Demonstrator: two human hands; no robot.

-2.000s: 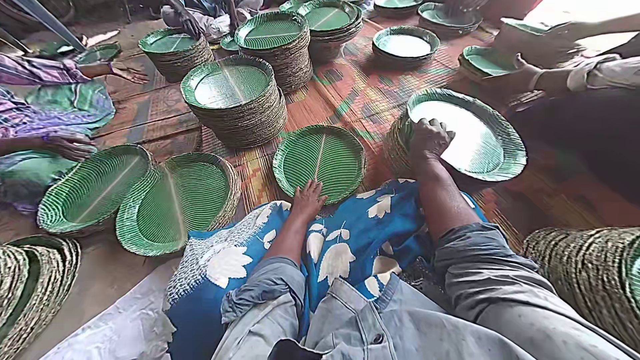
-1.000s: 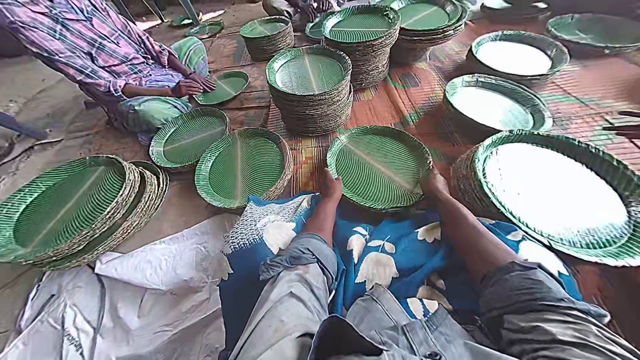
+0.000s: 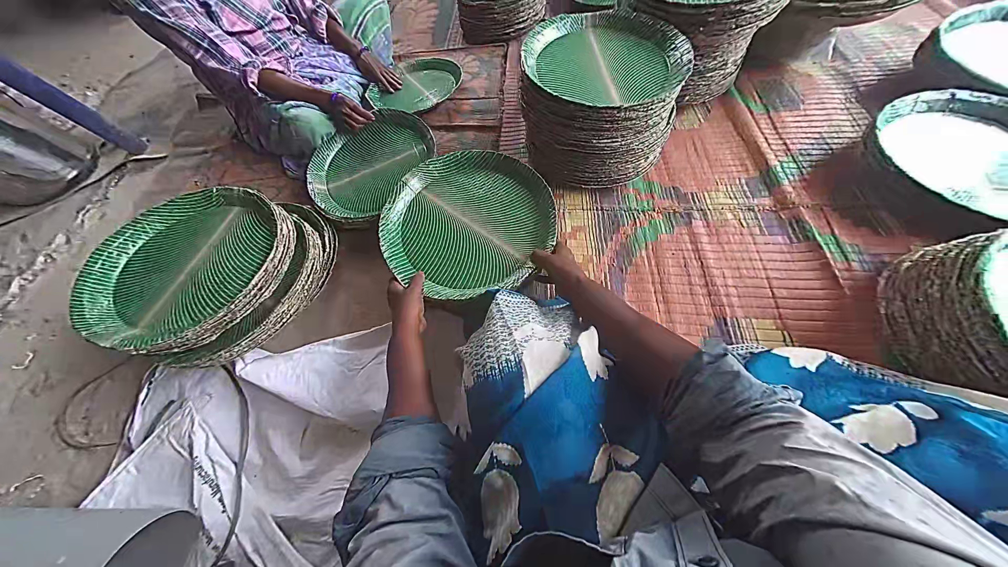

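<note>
A round green leaf-patterned plate (image 3: 472,220) is gripped at its near rim by both my hands, tilted a little toward me above my knees. My left hand (image 3: 408,301) holds its lower left edge, and my right hand (image 3: 557,264) its lower right edge. Whether it is one plate or several nested ones I cannot tell. Just behind it, to the left, lies another green plate (image 3: 370,165), partly hidden by the held one. Beyond, a tall stack of like plates (image 3: 605,67) stands on the mat.
Leaning plate stacks (image 3: 181,268) lie at left beside a white sack (image 3: 299,409). A person's hand (image 3: 352,112) rests near the plates, the other on a green plate (image 3: 417,85). More stacks (image 3: 945,153) stand at right on the red patterned mat (image 3: 709,236). A metal vessel (image 3: 39,150) is at far left.
Two seconds ago my right hand was on a plate stack at right, my left on the green plate. Now both hands hold a plate, moved left toward the other plates. The view has swung left.
</note>
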